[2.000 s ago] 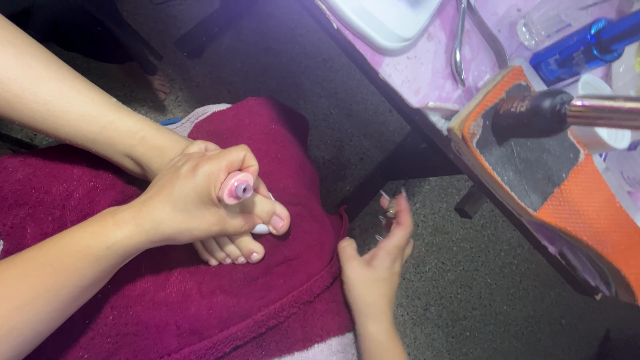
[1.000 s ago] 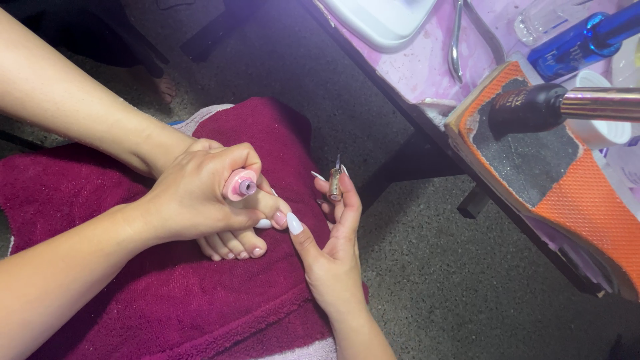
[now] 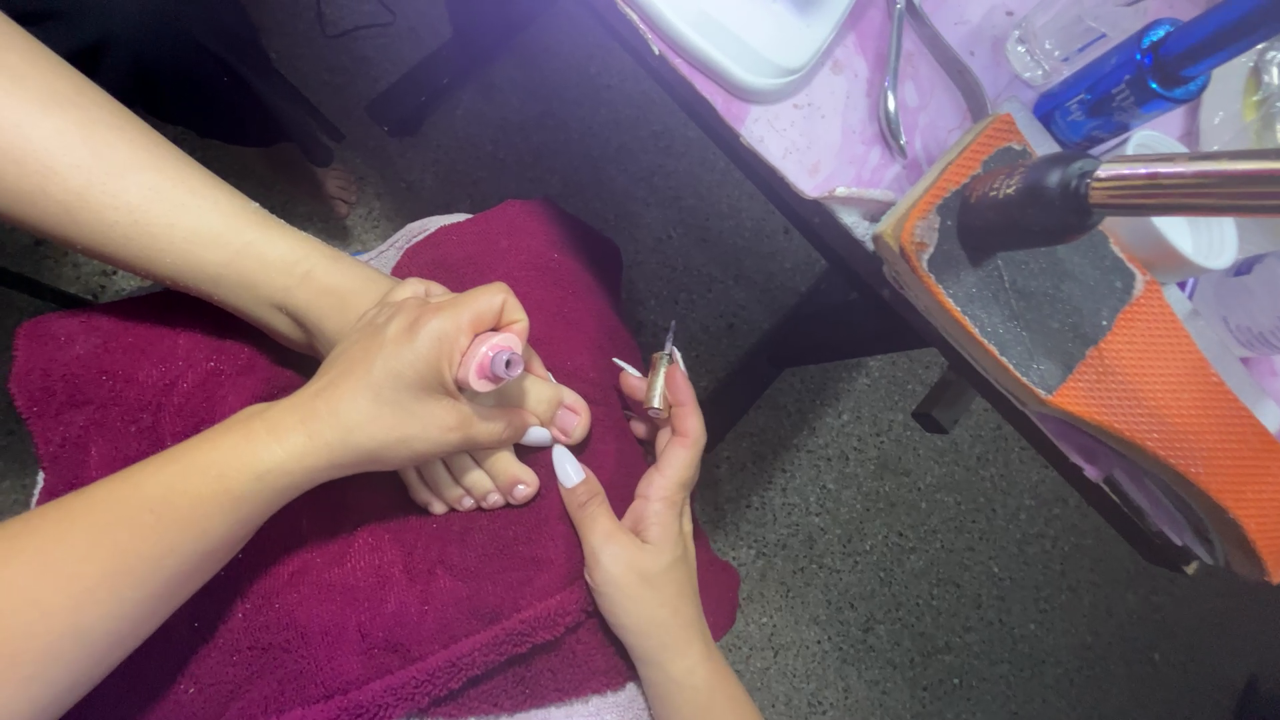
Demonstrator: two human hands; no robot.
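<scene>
On a maroon towel [image 3: 400, 610] rests another person's bare foot [image 3: 540, 400]. My left hand [image 3: 400, 380] wraps over this foot and grips an open pink nail polish bottle [image 3: 488, 362], its neck facing up. The thumb, with a long white nail, lies beside the big toe. My right hand [image 3: 650, 490] holds a gold-capped polish brush [image 3: 658, 385] between its fingers, bristles pointing up and away from the toes. The right thumb's white nail is close to the big toe's tip; whether they touch is unclear.
At the right stands a table [image 3: 810, 150] with metal nippers [image 3: 900, 80], a white tray [image 3: 760, 50], a blue bottle [image 3: 1110, 90] and a white cap [image 3: 1180, 240]. An orange foot file [image 3: 1170, 390] juts over its edge, under a dark bottle [image 3: 1030, 205]. Another foot [image 3: 338, 190] is farther back.
My right hand has moved left to the big toe, and the brush in its fingers now shows plainly. My left hand keeps its hold on the bottle and foot.
</scene>
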